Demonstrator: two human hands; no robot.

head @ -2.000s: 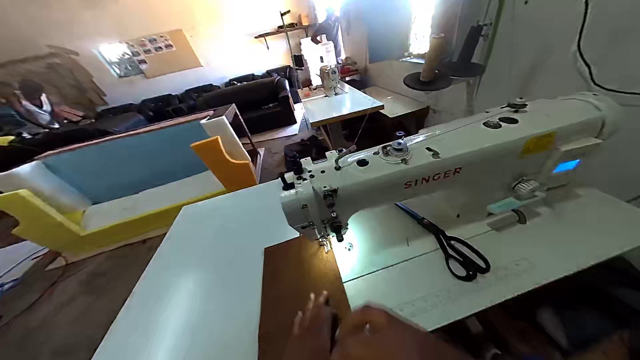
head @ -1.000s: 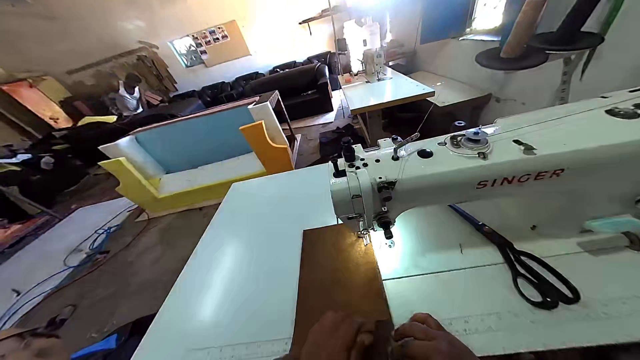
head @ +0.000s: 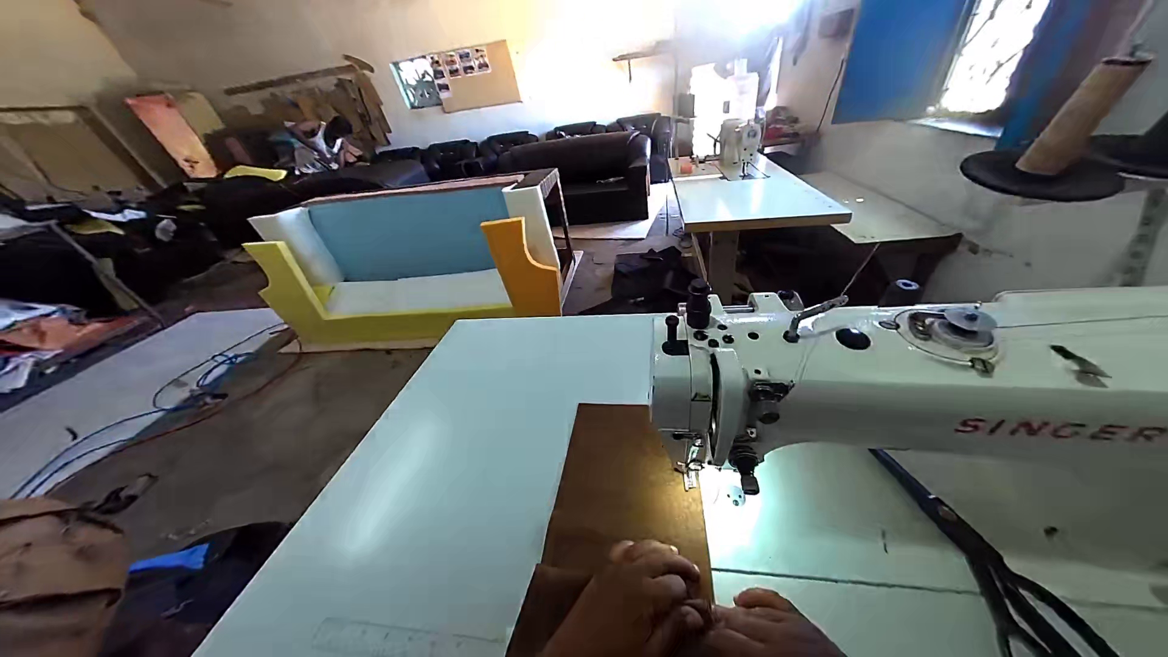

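A brown strip of leather-like material [head: 620,484] lies on the white sewing table [head: 438,456], its right edge beneath the presser foot [head: 689,476] of a white Singer industrial sewing machine [head: 876,392]. My left hand [head: 639,602] rests on the strip's near part with curled fingers, pinching its right edge. Close against it, my right hand [head: 766,625] is at the same edge, its fingers bent over the material. The machine's lamp lights the needle area. Black-handled scissors [head: 985,557] lie under the machine arm, to the right of my right hand.
Ruler markings [head: 401,636] show near the table's front edge. Beyond stand an unfinished sofa frame [head: 392,237], a second sewing table [head: 757,196] and dark sofas [head: 584,169]. Thread cones stand on a holder [head: 1040,173] at right. Blue cables [head: 192,392] cross the floor; a person [head: 324,146] is far back.
The view has swung right and closer to the needle. My hands, blurred two seconds ago, are now together at the strip's right edge.
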